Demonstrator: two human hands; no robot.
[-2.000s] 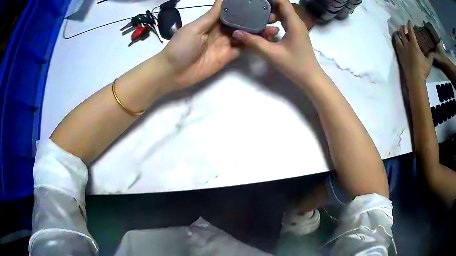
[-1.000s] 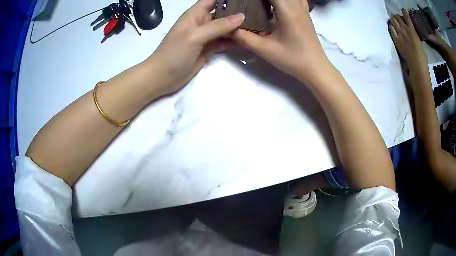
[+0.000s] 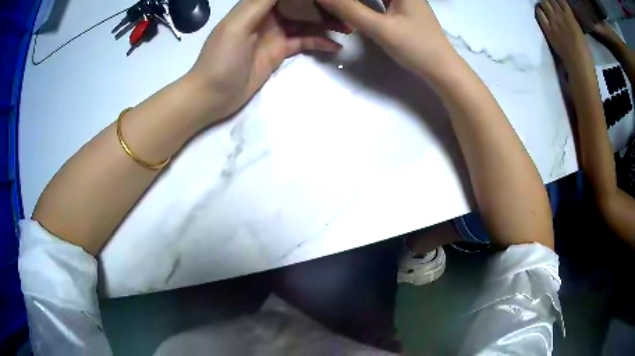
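A brown wood-grain piece (image 3: 301,10) is at the top edge of the view, partly cut off and partly covered by fingers. My left hand (image 3: 254,52) is around its left and lower side, with the fingers spread below it. My right hand (image 3: 390,28) grips it from the right, thumb on its face. A grey rounded edge (image 3: 377,5) shows beside the right fingers; whether it belongs to the same piece cannot be told.
A key bunch with a red tag (image 3: 139,31) and a black oval object (image 3: 189,14) lie at the upper left of the marble-pattern table (image 3: 334,174). A blue crate (image 3: 8,139) stands along the left edge. A neighbour's arms (image 3: 588,125) and black pads (image 3: 615,104) are at the right.
The piece first showed its grey side, then brown; it now sits higher and more cut off. My left fingers have opened below it. The view has shifted, moving the keys leftward and up.
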